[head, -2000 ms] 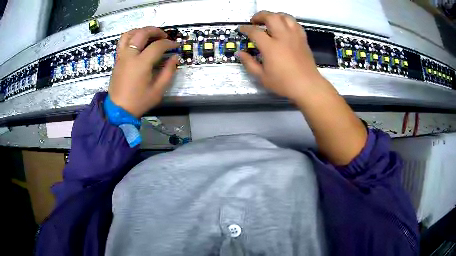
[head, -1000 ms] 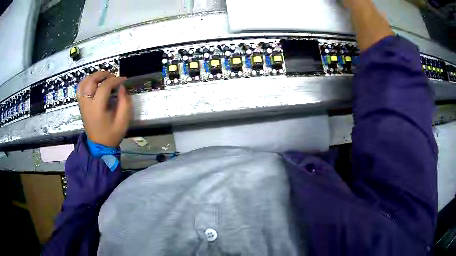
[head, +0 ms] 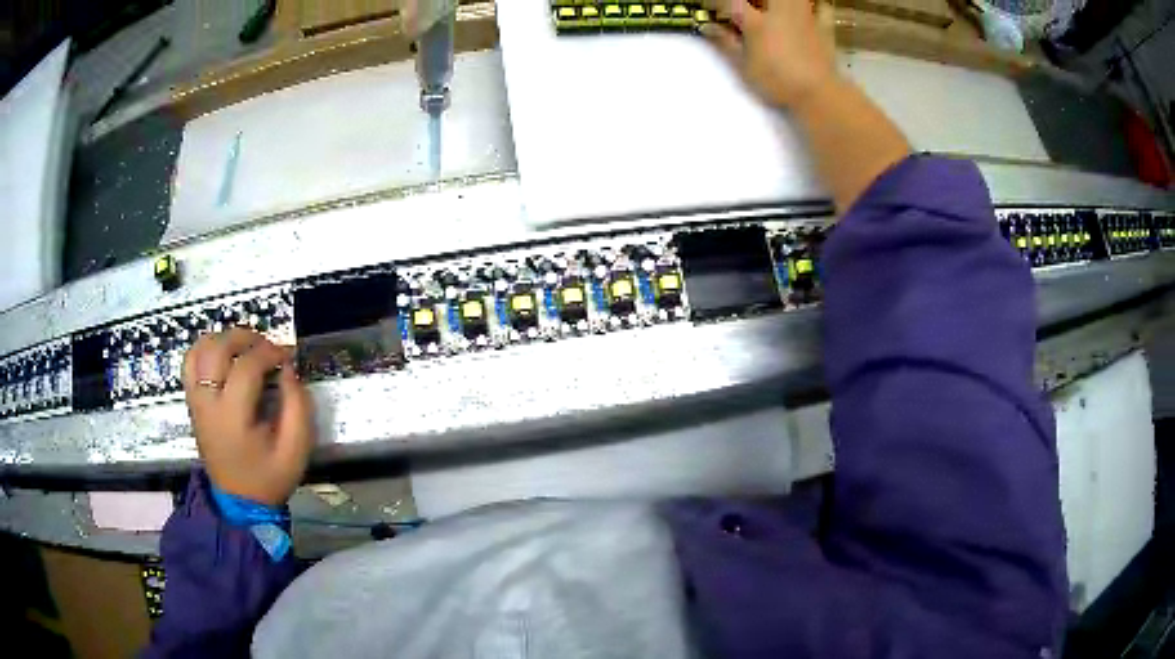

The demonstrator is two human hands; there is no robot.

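Observation:
My right hand (head: 773, 49) reaches over the white sheet (head: 631, 155), its fingers at the right end of the transformer supply (head: 631, 16), a yellow-and-black block at the top edge. Whether the fingers grip a transformer cannot be told. My left hand (head: 245, 412) is at the conveyor rail (head: 554, 373), its fingers curled beside a black carrier section (head: 345, 322). Whether it holds anything is hidden. A PCB panel (head: 548, 299) with several yellow-topped transformers lies in the track between two black sections. Another panel (head: 193, 345), without visible yellow tops, lies behind my left hand.
A lone transformer (head: 166, 270) stands on the far rail at left. A dispensing tool (head: 436, 77) with a bluish tip hangs over the line. More yellow-topped panels (head: 1057, 241) lie at right. Cardboard (head: 296, 80) is at the back. A blue strap (head: 251, 509) is on my left wrist.
My right hand has gone from the panel to the supply at the back. My left hand has moved left, off the now yellow-topped panel. The view has tilted up, showing the supply and tool.

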